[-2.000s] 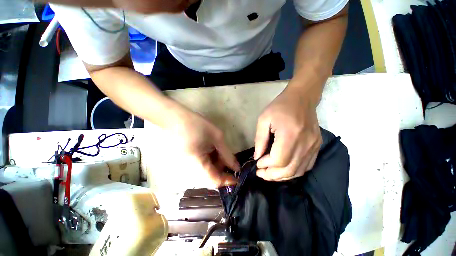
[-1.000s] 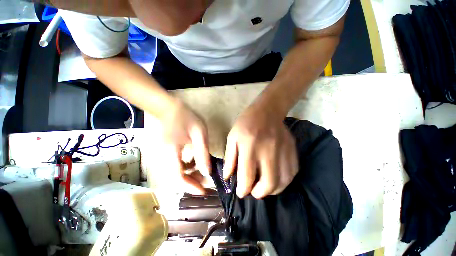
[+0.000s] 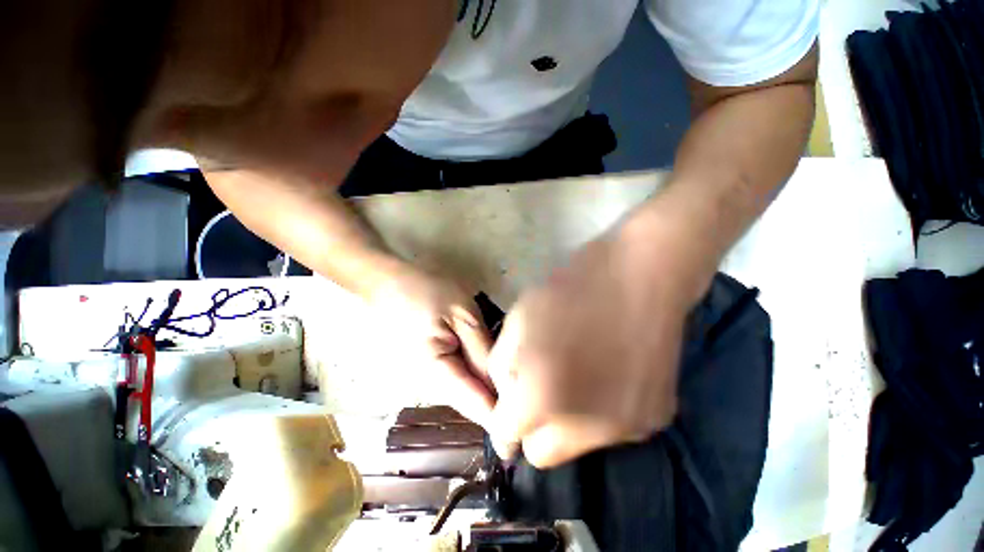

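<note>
The black fabric workpiece [image 3: 728,399] lies on the tabletop, its near part running to the dark presser foot area [image 3: 491,491] at bottom centre. My left hand [image 3: 588,356], on the picture's right side and blurred, is closed on the fabric's upper edge just above the foot. My right hand [image 3: 459,345], on the picture's left side, has its fingers against that edge, touching my left hand. Its fingertips are partly hidden, so its grip is unclear. A bit of black fabric shows between the hands. The zipper is hidden.
The cream machine head [image 3: 286,474] stands bottom left, beside brownish metal slats [image 3: 432,437]. Red-handled snips [image 3: 146,388] and black cord [image 3: 221,309] lie left. Dark fabric piles [image 3: 928,119] are at right. A head covers the top left. The off-white tabletop [image 3: 798,248] borders the work.
The head has come lower across the top left. Both hands have come together over the fabric edge, my left hand covering the dark strip seen before. The fabric's outer part has shifted slightly right.
</note>
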